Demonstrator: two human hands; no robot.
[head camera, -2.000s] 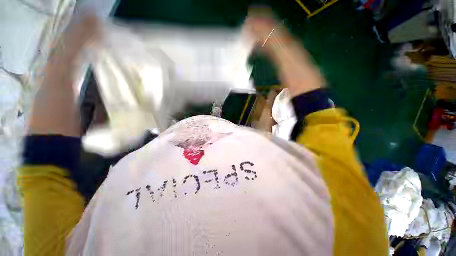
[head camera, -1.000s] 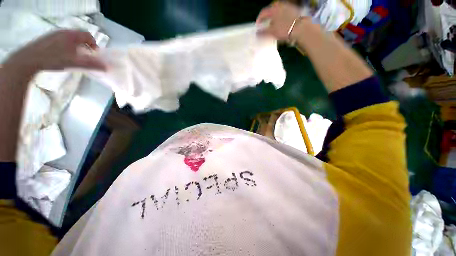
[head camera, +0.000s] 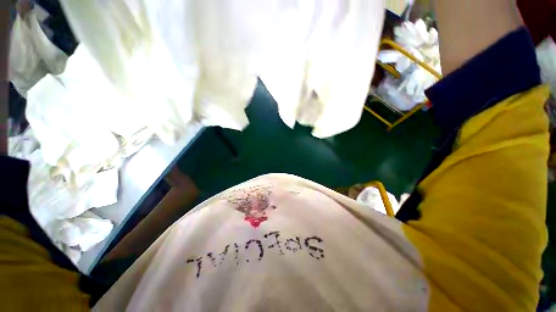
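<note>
A white garment hangs spread across the top of the view, its uneven lower edge over the green floor. Its upper edge is cut off by the picture's rim. My right forearm, with a navy cuff and yellow sleeve, reaches up at the upper right; the hand is beyond the top edge. My left sleeve and cuff show at the left edge, with a strip of forearm; that hand is out of view too. A loose white garment pile lies on the pale table at the left, partly behind the hanging cloth.
A yellow-framed trolley with heaped white cloth stands at the upper right. Another trolley's yellow handle shows beside my right side, with white cloth. The table's edge runs diagonally at left. Dark green floor lies between.
The cloth that stretched between both hands now hangs larger and nearer at the top. Both hands have moved up out of the picture. The loaded trolley at upper right shows more fully.
</note>
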